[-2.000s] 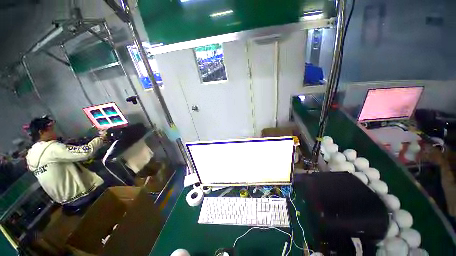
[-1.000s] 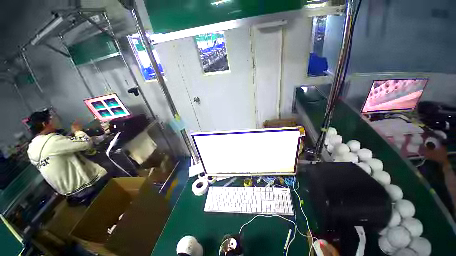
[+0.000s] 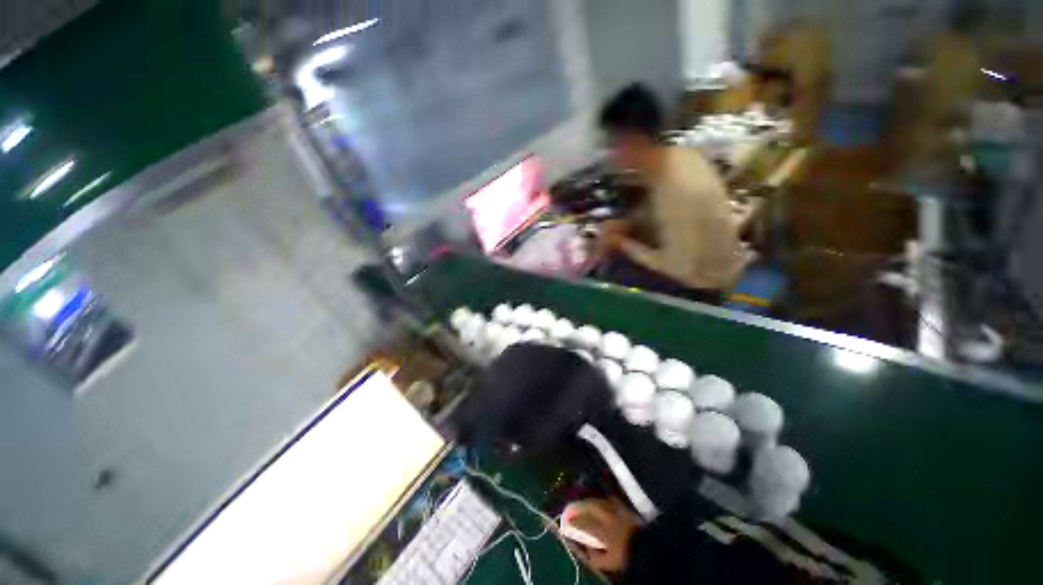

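My right hand [image 3: 606, 534] is low in the centre, blurred, resting over a white computer mouse [image 3: 581, 528] on the green bench. The dark sleeve with white stripes runs off to the lower right. The keyboard [image 3: 444, 542] lies left of the hand, partly cut off by the lower edge. The monitor [image 3: 309, 486] with a blank white screen stands behind it, tilted in view. Thin white leads lie between keyboard and mouse. My left hand is not in view.
A bulky black box [image 3: 538, 394] with a white strip [image 3: 618, 469] stands beyond my hand. Rows of white ball cameras [image 3: 673, 414] line the green table [image 3: 892, 400] behind it. A person [image 3: 692, 217] sits across it beside a pink-screened monitor [image 3: 508, 205]. The picture is blurred.
The view has swung right and tilted. My right hand and sleeve now show more fully at the mouse. The two units before the keyboard and the person at left have left the picture.
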